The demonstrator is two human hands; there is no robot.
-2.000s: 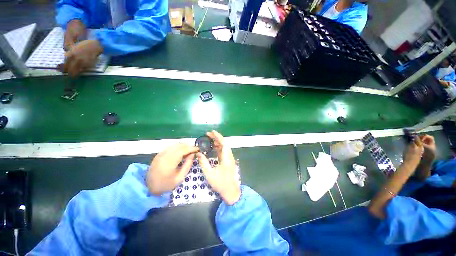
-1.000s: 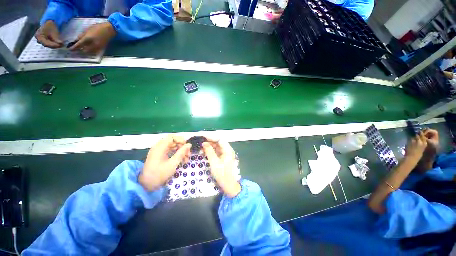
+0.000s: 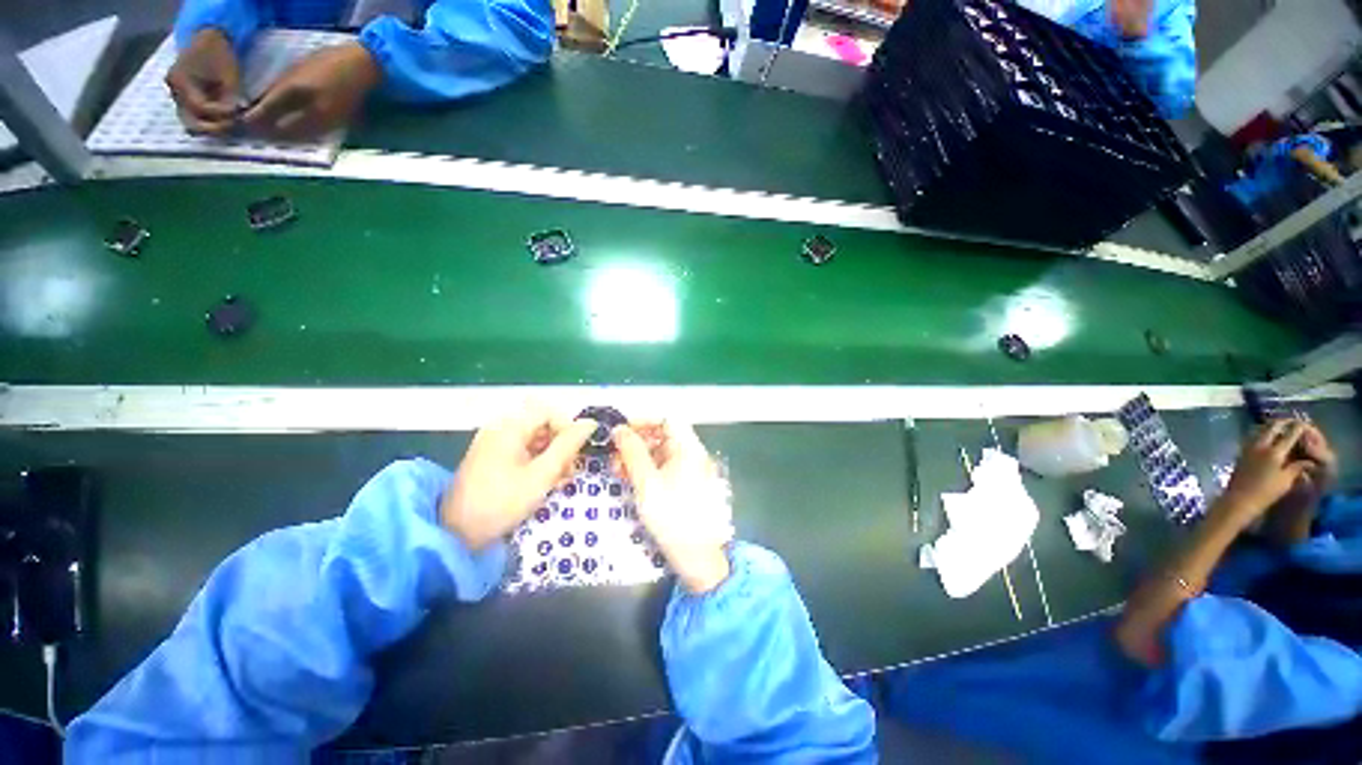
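Note:
A round black watch case [image 3: 602, 420] is held between the fingertips of both my hands, above the top edge of a shiny sheet. My left hand [image 3: 515, 475] grips it from the left and my right hand [image 3: 675, 486] from the right. The fingers hide part of the case. The pale sheet [image 3: 611, 573] with rows of small dark round dots lies on the dark green mat under my hands, its sides partly covered by them.
Beyond is the green conveyor belt [image 3: 433, 329] with several small cases. Right are a thin dark tool [image 3: 913, 475], white wipe [image 3: 986, 523], sticks, a whitish bottle [image 3: 1064, 444] and another worker's arms. A black device [image 3: 53, 553] lies left; stacked black trays [image 3: 1016, 135] stand across.
The case has been turned from facing the camera and lowered towards the sheet, still between both hands. The items on the belt have shifted left. The opposite worker's hands have moved apart over the white tray.

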